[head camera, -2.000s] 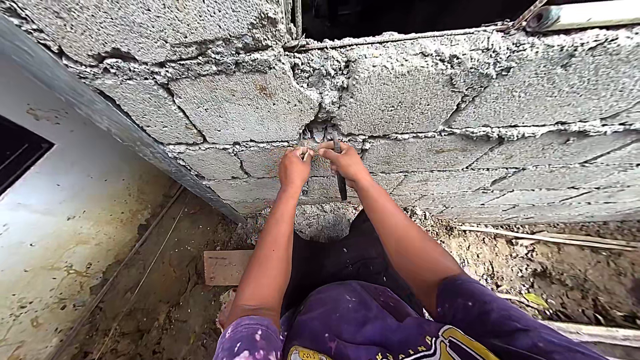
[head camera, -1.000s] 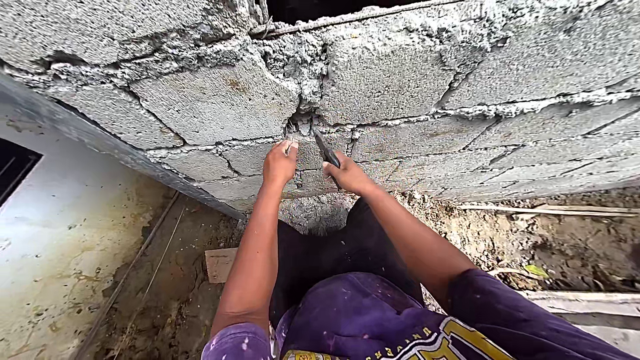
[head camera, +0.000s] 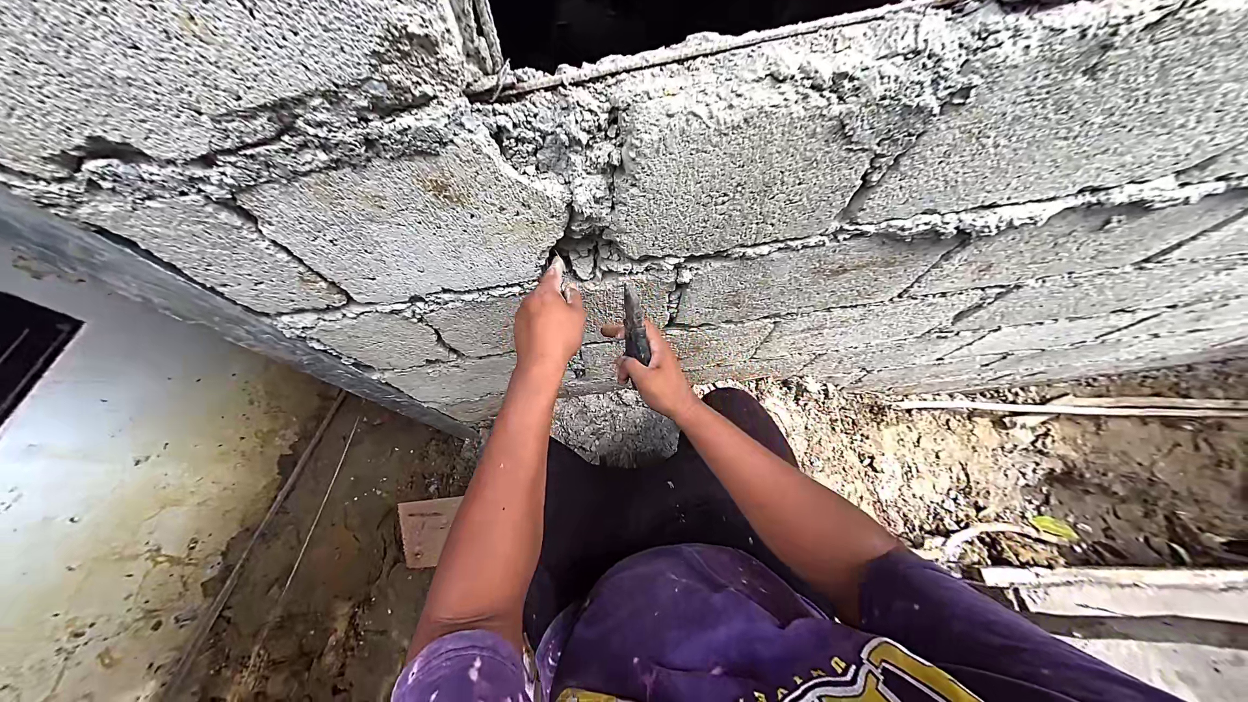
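Note:
A concrete block wall (head camera: 741, 175) with rough mortar joints rises in front of me. Where a vertical joint meets a horizontal one, there is a ragged hole (head camera: 585, 244). My left hand (head camera: 551, 322) is at the lower left of this hole, a fingertip at its edge; whether it pinches something small, I cannot tell. Just to the right, my right hand (head camera: 655, 366) grips a dark, narrow hand tool (head camera: 636, 327), its tip pointing up at the wall below the hole. The exact kind of tool is unclear.
A dark opening (head camera: 624, 29) lies above the wall's broken edge. To the left stand a grey post (head camera: 224, 312) and a stained plastered wall (head camera: 117, 468). A small board (head camera: 426, 531) lies on the ground behind my left arm. Wooden strips (head camera: 1072, 405) rest on the dirt at right.
The tool's tip, near the hole a second ago, is now lower on the wall. My left hand has moved up to the hole's edge. The view has shifted somewhat.

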